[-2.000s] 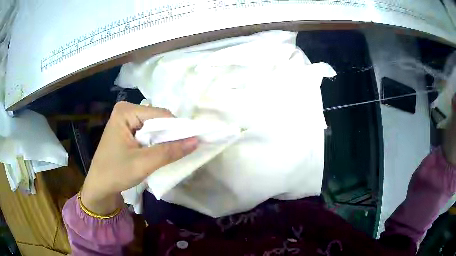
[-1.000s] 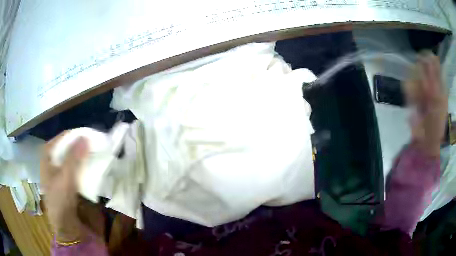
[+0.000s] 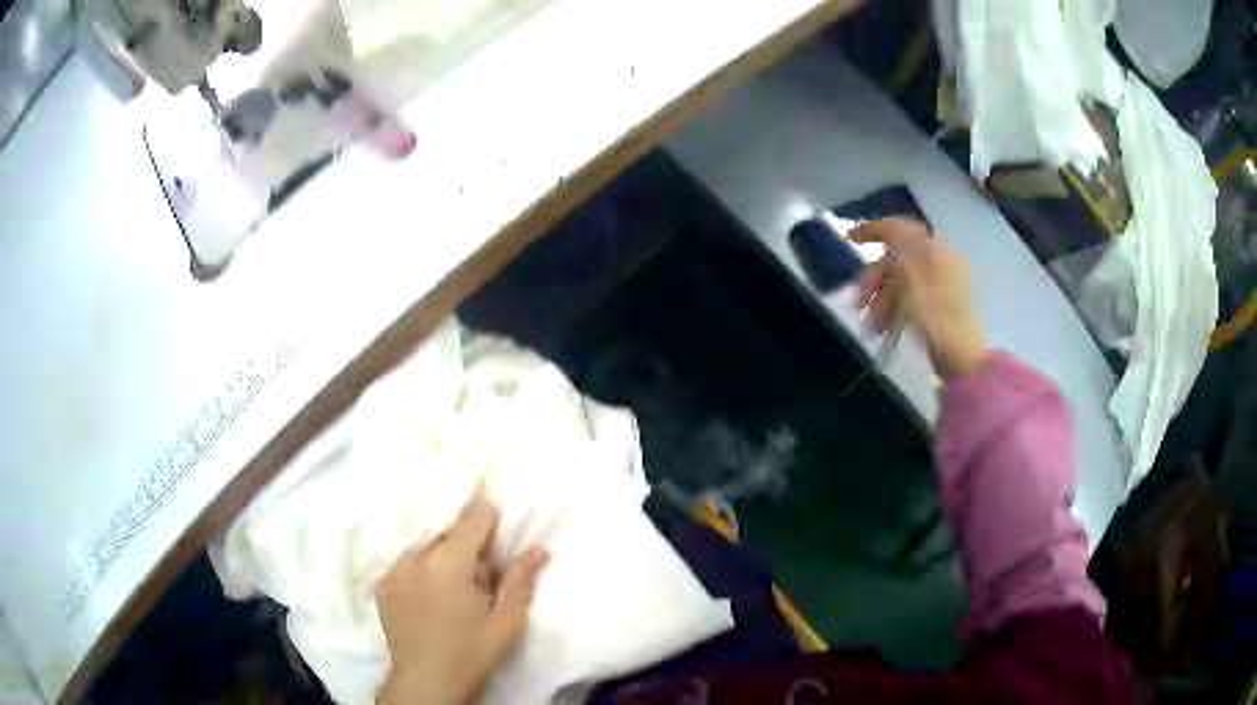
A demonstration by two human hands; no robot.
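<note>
A white fabric garment piece [image 3: 607, 606] lies bunched below the table edge, over my lap. My left hand [image 3: 462, 592] is on top of it with bent fingers; whether they pinch the cloth cannot be told. My right hand [image 3: 924, 282] is out to the right over a black phone [image 3: 827, 255], its fingertips near the phone. A small bright white patch shows at the fingertips; whether it is held or glare is unclear. A very fine pale thread [image 3: 857, 380] shows below the right hand against the dark gap.
A white table [image 3: 455, 179] with printed ruler markings curves across the upper left. The sewing machine's needle area [image 3: 207, 97] is at top left, with pink-handled thread snips [image 3: 386, 135] beside it. White cloth strips [image 3: 1165, 276] hang at the right beyond a grey surface [image 3: 772, 124].
The view has swung right, bringing in the machine and hanging cloth. My left hand has moved from the cloth's left side onto it. My right hand is now at the phone.
</note>
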